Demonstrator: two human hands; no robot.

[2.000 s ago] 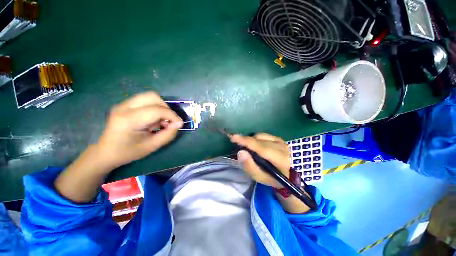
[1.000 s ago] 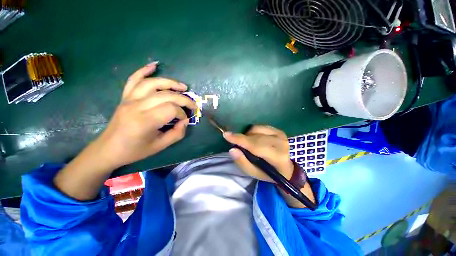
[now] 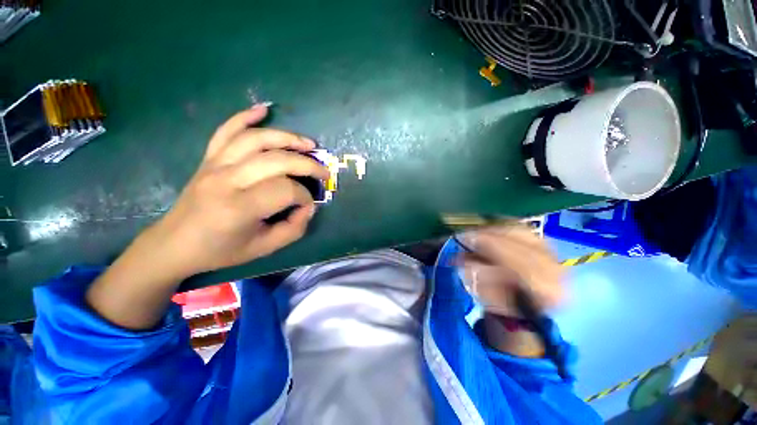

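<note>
An LCD module (image 3: 330, 187) lies near the bench's front edge, mostly hidden under my left hand. Its white edge and orange tail show past my fingertips. A hooked board-side flex (image 3: 354, 161), pale in the glare, sticks out to its right. My left hand (image 3: 249, 187) rests over the module with thumb and fingers on it, forefinger raised apart. My right hand (image 3: 510, 270) is blurred, to the right at the bench edge, gripping the black soldering iron (image 3: 544, 332); its tip end points left, away from the module. A circuit board under the display cannot be made out.
A stack of LCD modules (image 3: 54, 120) lies at the left. A white cup with a black band (image 3: 573, 149) holds silvery bits at the right. The fume fan (image 3: 531, 33) stands behind, a small yellow flex (image 3: 490, 72) beside it. Another person's blue sleeve (image 3: 730, 224) is at far right.
My right hand has moved right with the iron, away from the module. My left hand came down over the module and stays there. The view has shifted slightly.
</note>
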